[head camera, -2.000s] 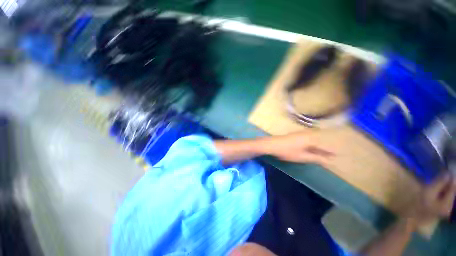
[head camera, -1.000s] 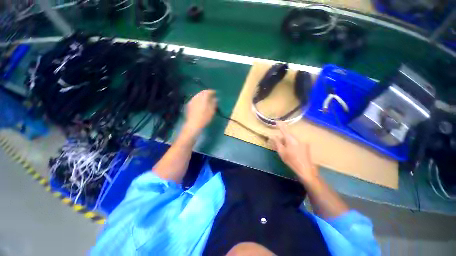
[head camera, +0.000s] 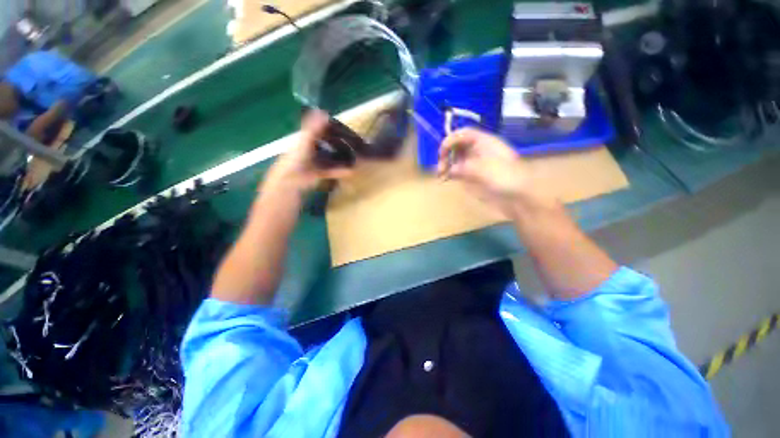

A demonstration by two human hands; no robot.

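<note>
A black headset with a shiny hoop (head camera: pixel 387 32) is raised above the bench, hoop away from me, blurred. My left hand (head camera: pixel 310 158) grips one black ear cup (head camera: pixel 340 144); the other cup (head camera: pixel 389 128) hangs over the tan work mat (head camera: pixel 410 205). My right hand (head camera: pixel 486 164) is right of the headset, at the blue tray's near edge, thumb and fingertips pinched together. A thin line runs from the headset towards these fingertips; whether they hold it is unclear. White curved handles (head camera: pixel 463 116) show just behind the right fingers.
The blue tray (head camera: pixel 432 81) holds a silver-and-black screw feeder (head camera: pixel 554 73). A large black cable pile (head camera: pixel 128 282) lies at left. Behind is the green conveyor (head camera: pixel 201 94) with other headsets. Another person's blue sleeve (head camera: pixel 51 77) shows far left. More cables (head camera: pixel 701 85) lie at right.
The headset has been lifted off the mat, with my left hand now on its cup. My right hand has moved up beside the tray. The view has turned to the right.
</note>
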